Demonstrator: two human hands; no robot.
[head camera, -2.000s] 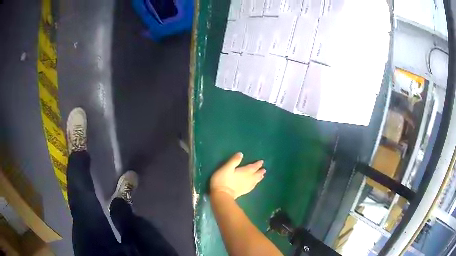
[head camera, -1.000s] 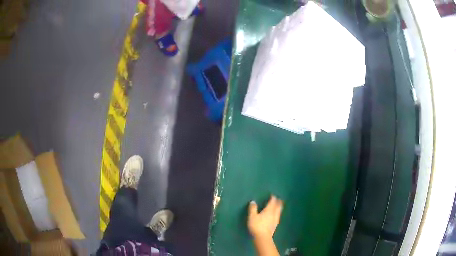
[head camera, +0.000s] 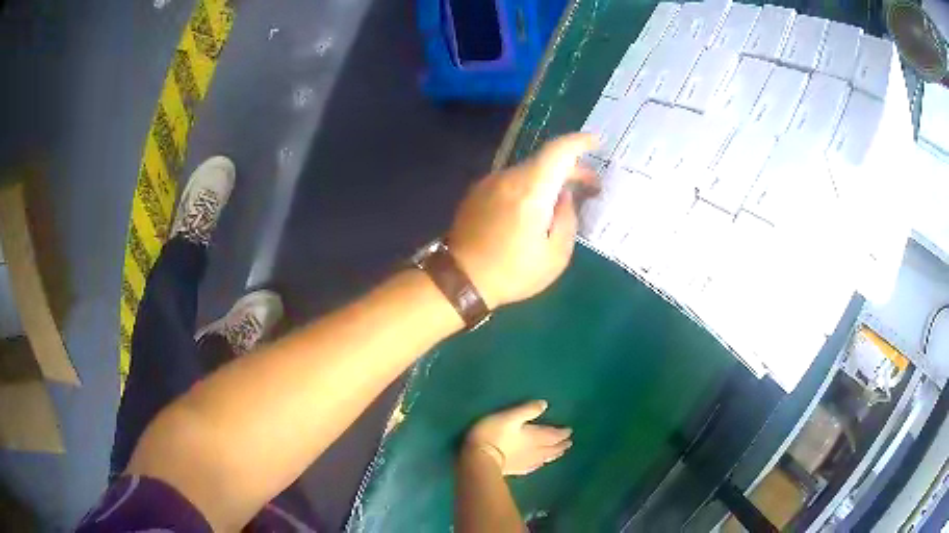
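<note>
White unit boxes (head camera: 718, 156) lie close together in rows on the green surface (head camera: 562, 354), with thin seams between them. The right part of the block glares. My left hand (head camera: 526, 224), with a brown-strapped watch, reaches over the bench edge to the block's near left corner. Its fingers are bent and apart at the corner boxes; contact is hard to tell, and no box is seen held. My right hand (head camera: 520, 442) is low on the green surface, fingers spread and empty, apart from the boxes.
A blue plastic stool (head camera: 484, 52) stands on the floor by the bench edge. Yellow-black floor tape (head camera: 167, 177) runs at the left. Brown carton flaps (head camera: 36, 292) show at the left rim. A shelf with brown items (head camera: 812, 448) is at the lower right.
My left arm has come into view and its hand has reached the block. The boxes now appear nearer and their seams show. The person's feet seen at the top are out of view.
</note>
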